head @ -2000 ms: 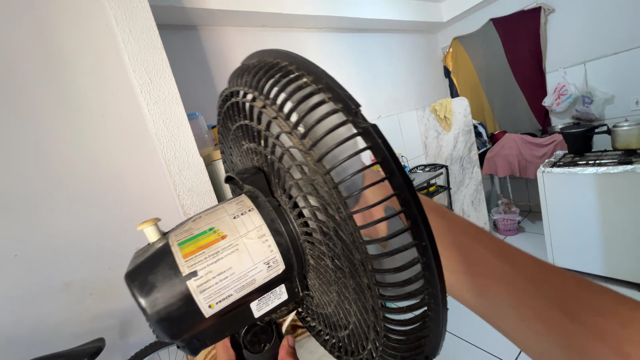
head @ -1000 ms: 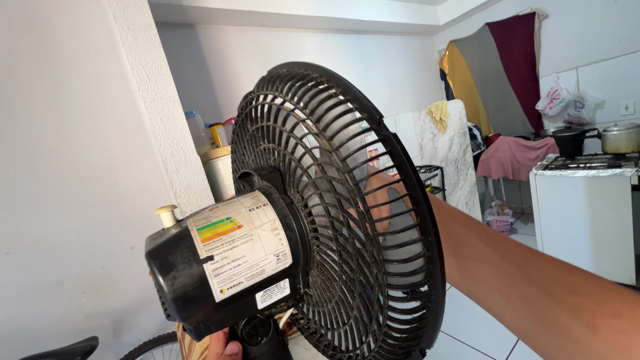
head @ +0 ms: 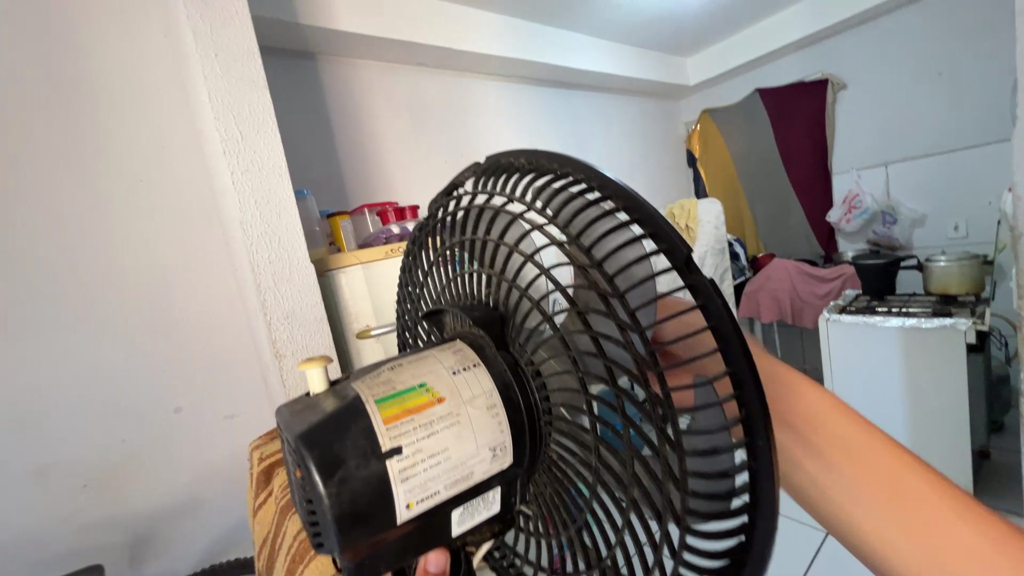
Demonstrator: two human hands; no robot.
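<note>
A black electric fan fills the middle of the head view, its rear grille (head: 592, 360) facing left and toward me. On its motor housing (head: 336, 480) are a cream knob (head: 317, 374), an energy label and a small white label. Below the housing my left hand (head: 433, 563) grips the fan near its neck; only a fingertip or so shows at the bottom edge. My right hand (head: 684, 352) is on the front side of the fan, seen through the grille bars, with the forearm reaching in from the right. Its fingers are mostly hidden by the grille and blades.
Behind the fan, a white refrigerator (head: 348, 300) holds jars and containers. At the right, a white stove (head: 896, 384) carries a black pot (head: 876, 272) and a metal pressure cooker (head: 952, 274). Patterned brown fabric (head: 276, 504) lies behind the housing, left of the fan.
The view has shifted, bringing the refrigerator top and its jars into sight. The fan sits lower in view, its grille turned somewhat more toward me. My right hand remains at its front side.
</note>
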